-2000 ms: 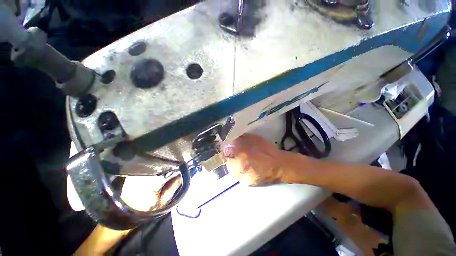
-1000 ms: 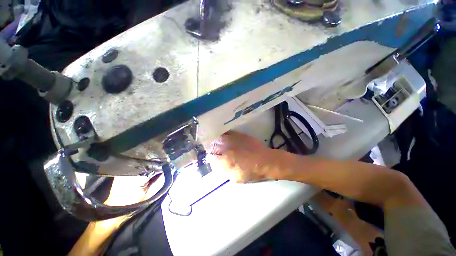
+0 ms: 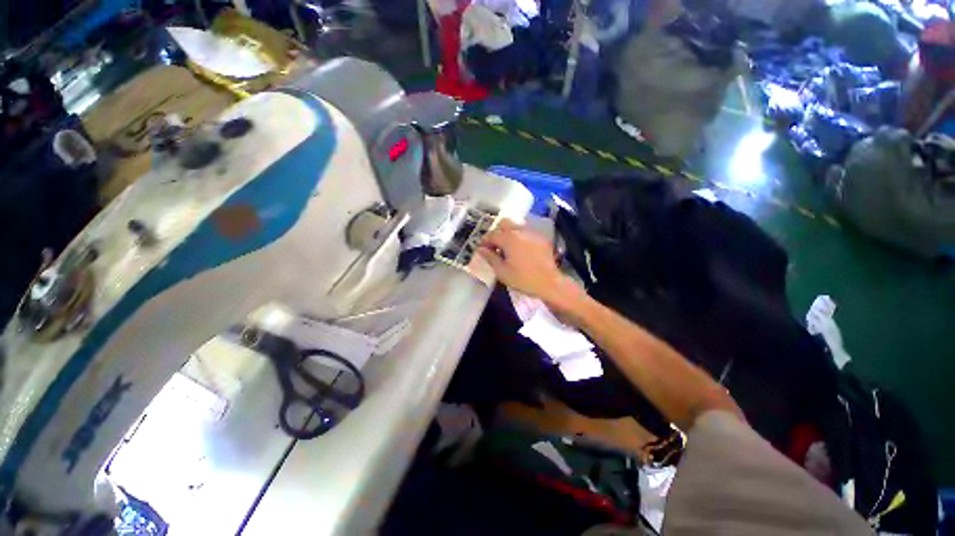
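My right hand [image 3: 524,260] reaches to the far end of the table, its fingertips in the small pale compartment tray [image 3: 459,243]. The fingers are bent together; whether they hold anything cannot be made out. The tray has several small divisions with small parts in it. My left hand is out of the picture. The white sewing machine [image 3: 189,283] with its blue stripe fills the left. Black-handled shears [image 3: 319,393] lie on the bed, beside white strips [image 3: 361,333].
A grey motor housing [image 3: 361,115] with a red display stands behind the tray. Dark cloth [image 3: 681,262] is heaped right of the table. White scraps [image 3: 565,343] hang below the table edge. A bare limb [image 3: 571,421] shows below the table. Bags and bundles stand on the green floor beyond.
The view has swung to the right, along the machine. My right hand has left the needle area and moved to the tray. My left hand has gone out of view.
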